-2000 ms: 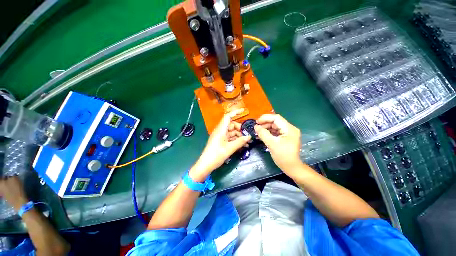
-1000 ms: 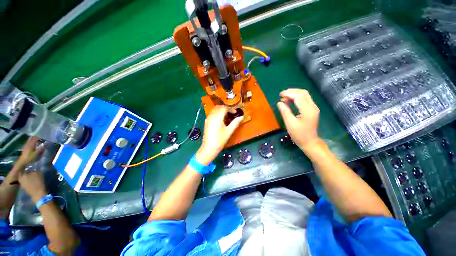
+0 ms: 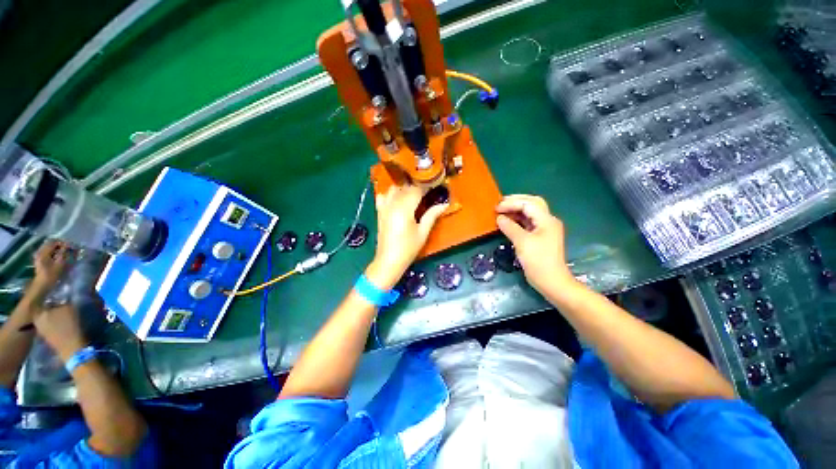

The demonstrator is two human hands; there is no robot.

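The orange hand press [image 3: 477, 206] stands in front of me, its dark ram [image 3: 414, 136] above the nest. My left hand [image 3: 403, 220], with a light blue wrist band, is at the nest, thumb and fingers around a glossy black disc [image 3: 438, 195] under the ram. The hand partly hides the disc and nest. My right hand [image 3: 534, 236] is at the base's right front corner, fingertips close together; whether they hold something small is not clear. Several black discs [image 3: 448, 276] lie in a row along the bench edge before the press, the rightmost beside my right hand.
A blue control box [image 3: 174, 247] with a clear cylinder [image 3: 92, 220] is at left. Three discs [image 3: 315, 241], a connector [image 3: 313, 263] and tubing lie between it and the press. Clear trays [image 3: 697, 137] are stacked at right, another [image 3: 747, 311] lower. Another person's arms [image 3: 92, 385] show far left.
Since the oldest frame, the disc has gone from between both hands to the nest with my left hand. My right hand moved right, then lower and closer to the press base.
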